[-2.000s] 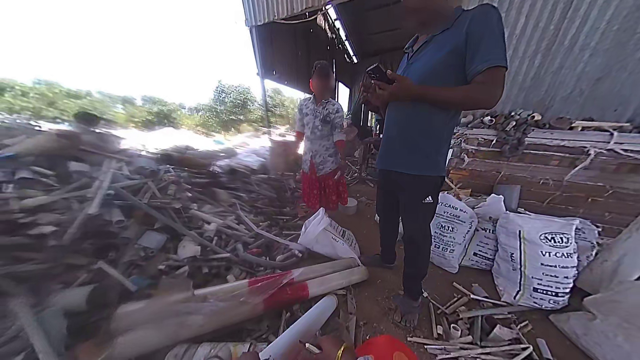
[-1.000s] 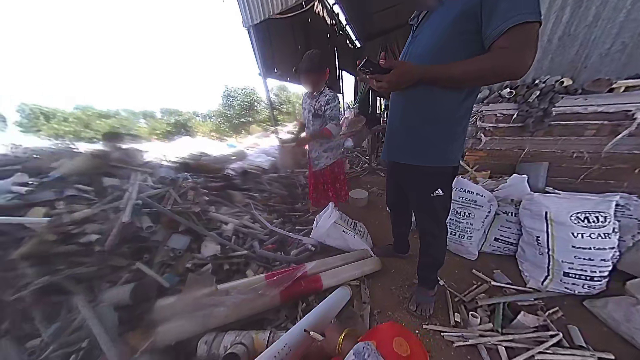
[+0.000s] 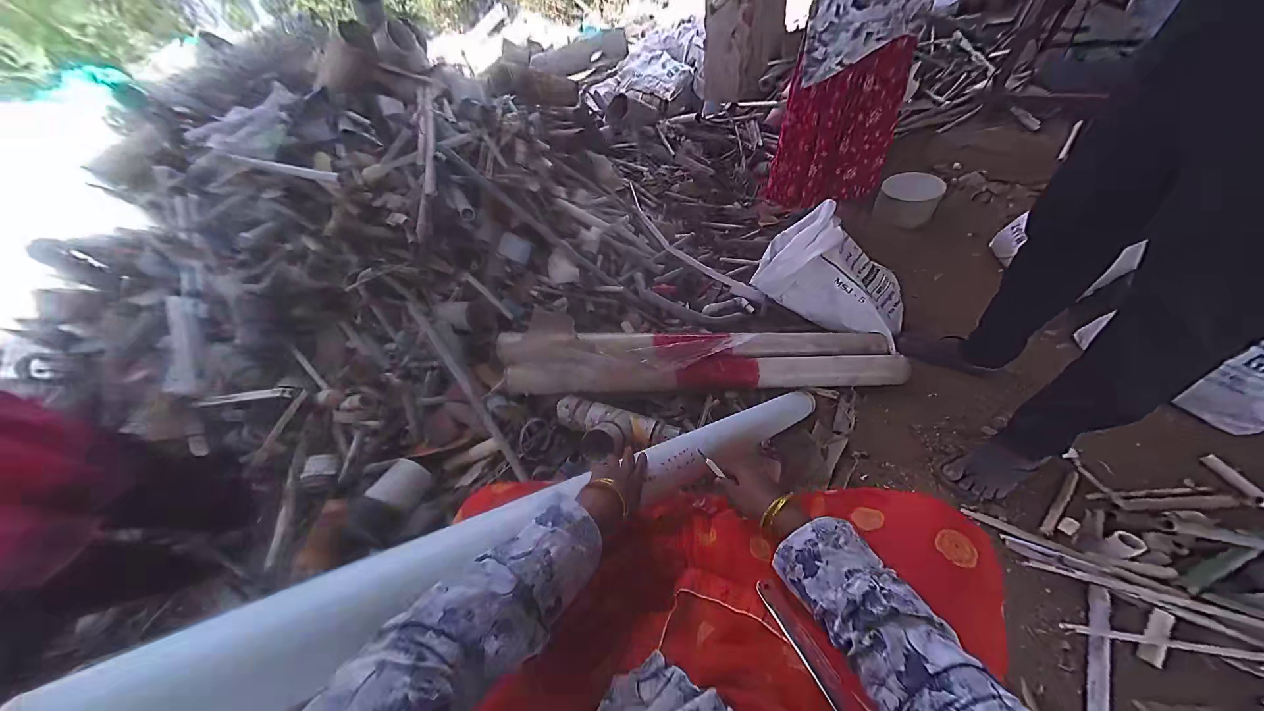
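Observation:
A long pale plastic pipe (image 3: 395, 583) runs from the lower left across my lap, with small reddish writing near its far end. My left hand (image 3: 617, 484) rests on the pipe, fingers along its surface; its grip is partly hidden by the sleeve. My right hand (image 3: 750, 481) is beside the pipe's near side and holds a small, thin whitish piece (image 3: 712, 464) between its fingers. A long tool with a dark red handle and metal edge (image 3: 805, 642) lies on the red-orange cloth (image 3: 913, 563) over my lap.
A large heap of scrap pipes (image 3: 395, 247) fills the left. Two cream-and-red pipes (image 3: 829, 371), a white sack (image 3: 825, 272) and a white tub (image 3: 909, 200) lie ahead. A person in dark trousers (image 3: 1116, 257) stands at right, near cut strips (image 3: 1116, 583); another stands behind in a red skirt (image 3: 844, 123).
The view has tilted down strongly, bringing both my forearms and my lap into sight. One second ago only part of a hand and the pipe's end showed at the bottom.

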